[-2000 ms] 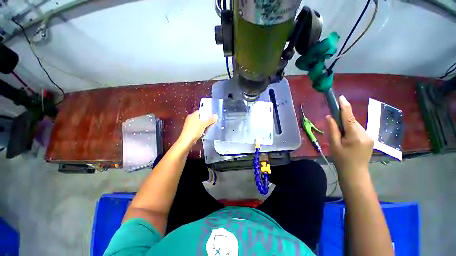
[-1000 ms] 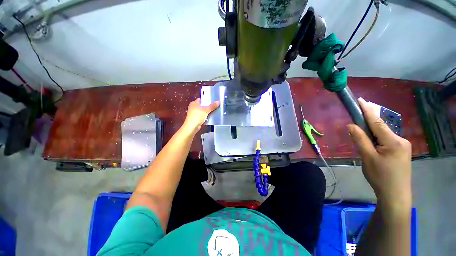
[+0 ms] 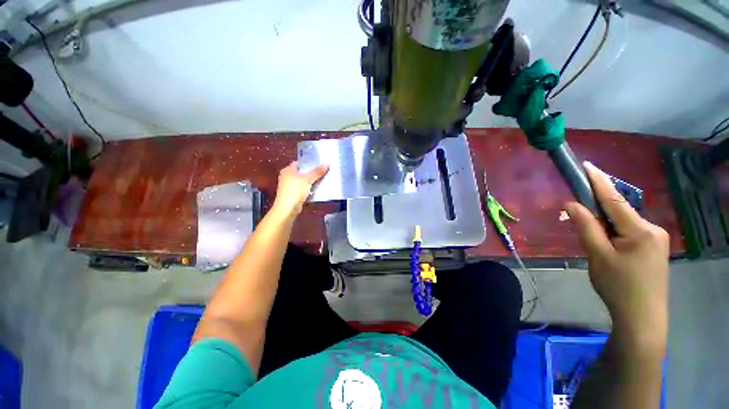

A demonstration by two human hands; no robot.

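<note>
A thin silvery plate (image 3: 348,172) lies partly on the slotted drill press table (image 3: 412,228), its left part over the bench. My left hand (image 3: 297,185) grips the plate's left end, thumb on top. The olive-green drill head (image 3: 440,80) stands above, its chuck (image 3: 411,158) over the plate's right end; the bit tip cannot be made out. My right hand (image 3: 619,232) is wrapped around the grey feed lever (image 3: 577,177), with a green cloth wrap (image 3: 534,104) at its hub end.
A stack of silvery plates (image 3: 225,224) lies on the red-brown bench (image 3: 136,196) at left. A blue coolant hose (image 3: 420,279) stands at the table's front. A green air gun (image 3: 500,216) lies right of the table. Blue bins (image 3: 527,367) stand on the floor either side.
The plate has moved back, then left with my left hand, baring more of the table. The lever and my right hand have swung outward to the right.
</note>
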